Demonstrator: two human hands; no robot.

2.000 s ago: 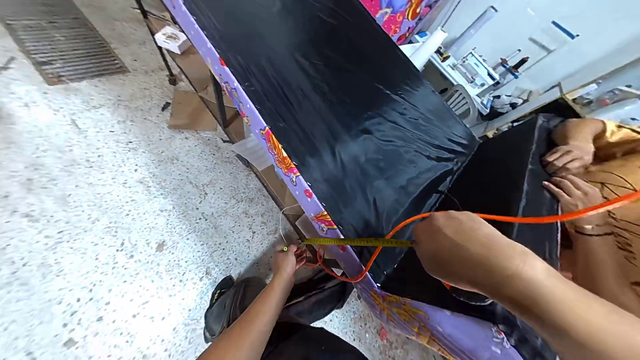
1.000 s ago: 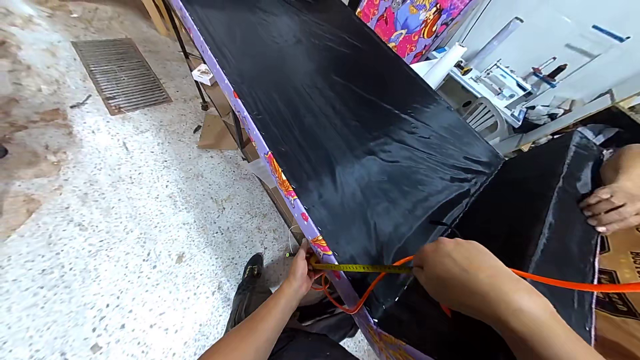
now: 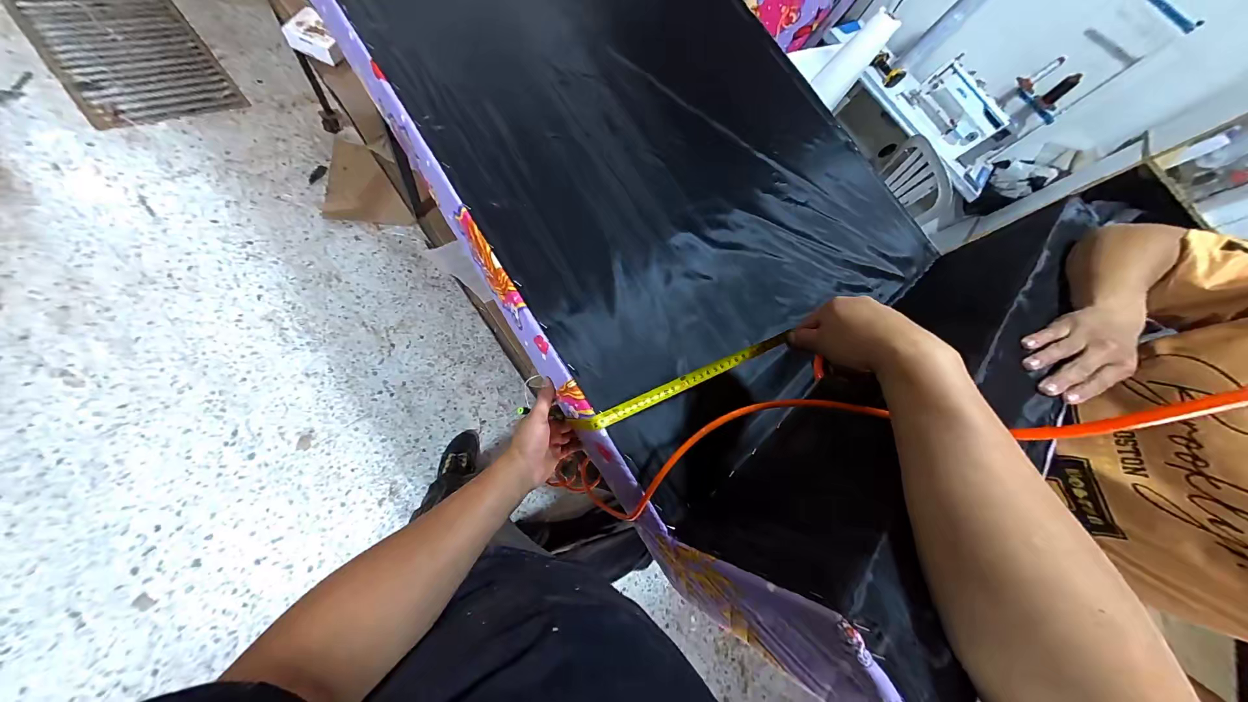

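Observation:
A yellow tape measure blade point(image 3: 682, 383) lies stretched across the black fabric point(image 3: 624, 175) of a piece of upholstered furniture. My left hand point(image 3: 542, 435) grips the tape measure at the purple printed fabric border point(image 3: 425, 156); its case is mostly hidden by the fingers. Over the black fabric, my right hand point(image 3: 846, 334) pinches the blade's far end. An orange hose point(image 3: 751, 409) loops over the border and black fabric and passes by my right forearm.
At the right, a co-worker's hand point(image 3: 1090, 351) rests on the black-covered part. A white plastic chair point(image 3: 916, 180) and a sewing machine point(image 3: 960, 107) stand behind. Cardboard point(image 3: 366, 185) and a small white box point(image 3: 314, 34) are by the wooden stand. A floor grate point(image 3: 132, 58) is at upper left.
More of the yellow blade shows between my hands, and my right hand has moved farther up over the black fabric. The co-worker, with two hands showing earlier, now has one in view.

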